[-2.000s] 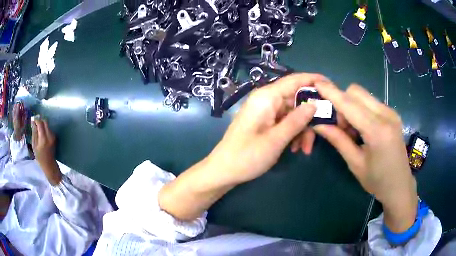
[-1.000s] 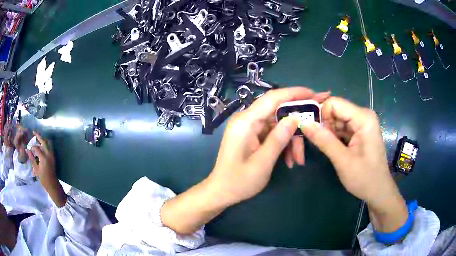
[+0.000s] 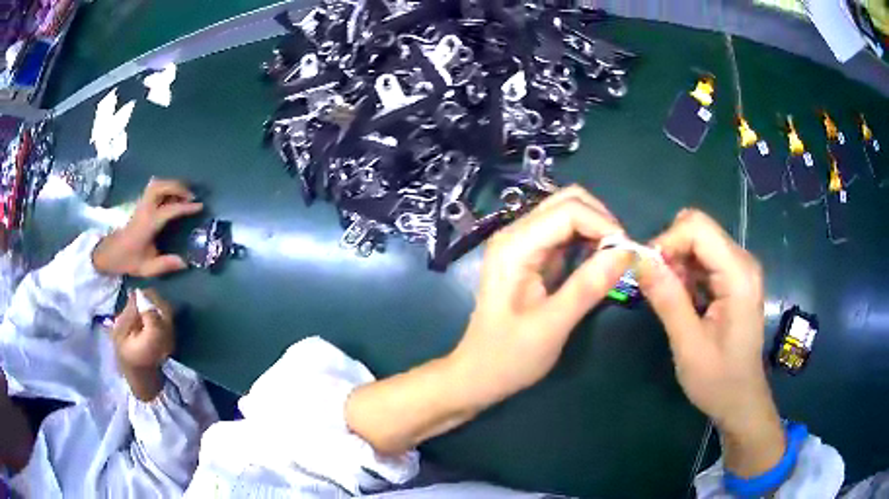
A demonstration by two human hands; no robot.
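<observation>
My left hand [image 3: 531, 292] and my right hand [image 3: 716, 317] meet right of the middle, both bare, with a blue band on the right wrist. Between their thumbs and fingertips they hold a small watch case [image 3: 627, 283]. Only its pale upper edge and a dark part with a green strip show; the fingers hide the rest. A second, black watch case [image 3: 795, 339] lies open on the mat to the right of my right hand, showing white and yellow insides.
A large heap of spring clamps [image 3: 419, 127] lies beyond my hands. Display screens [image 3: 688, 122] with gold tails lie at upper right. At left, another person's hand [image 3: 151, 234] is beside a clamped watch [image 3: 210, 244]. White scraps [image 3: 112, 125] lie at far left.
The held case is tilted and its white label no longer shows; a green strip does. My fingertips are closer together over it. The neighbour's hand has moved to the clamped watch.
</observation>
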